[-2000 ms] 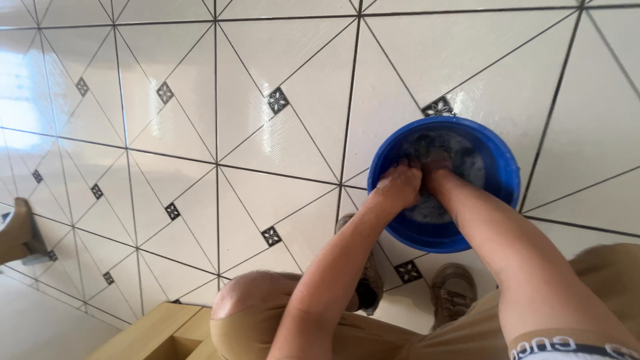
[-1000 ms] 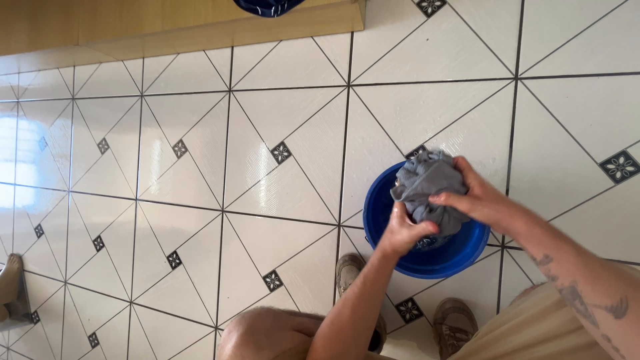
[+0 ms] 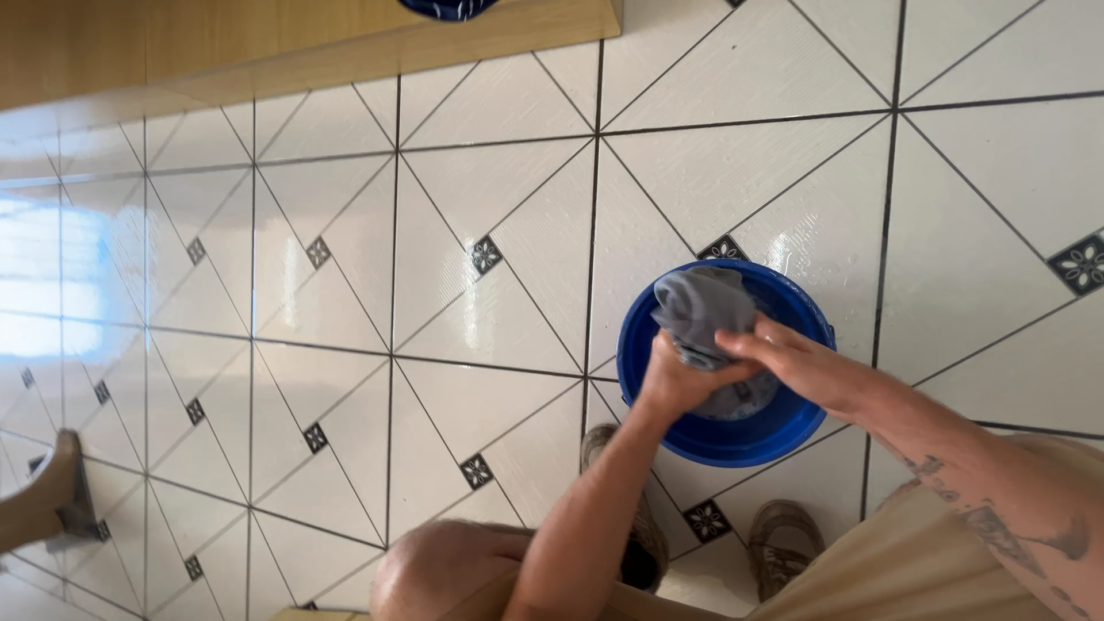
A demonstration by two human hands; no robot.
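Observation:
A bunched, wet grey cloth (image 3: 703, 302) is gripped by both hands above a blue plastic bucket (image 3: 634, 345). My left hand (image 3: 681, 375) closes around the cloth's lower part from the left. On the other side, my right hand (image 3: 780, 354) holds it with the thumb laid across the folds. Part of the cloth hangs down toward the water in the bucket, where some suds show. The bucket stands on the tiled floor in front of my shoes.
White floor tiles (image 3: 492, 198) with dark grout look wet around the bucket. A light wooden piece of furniture (image 3: 302, 43) runs along the top left, with a dark blue item (image 3: 447, 7) at its edge. My shoes (image 3: 783, 543) are below the bucket; a furniture foot (image 3: 52, 492) shows at far left.
Two seconds ago both hands were down inside the bucket; one second ago they held the cloth as a wide bundle over it. Now the cloth is narrower between them. The view has shifted.

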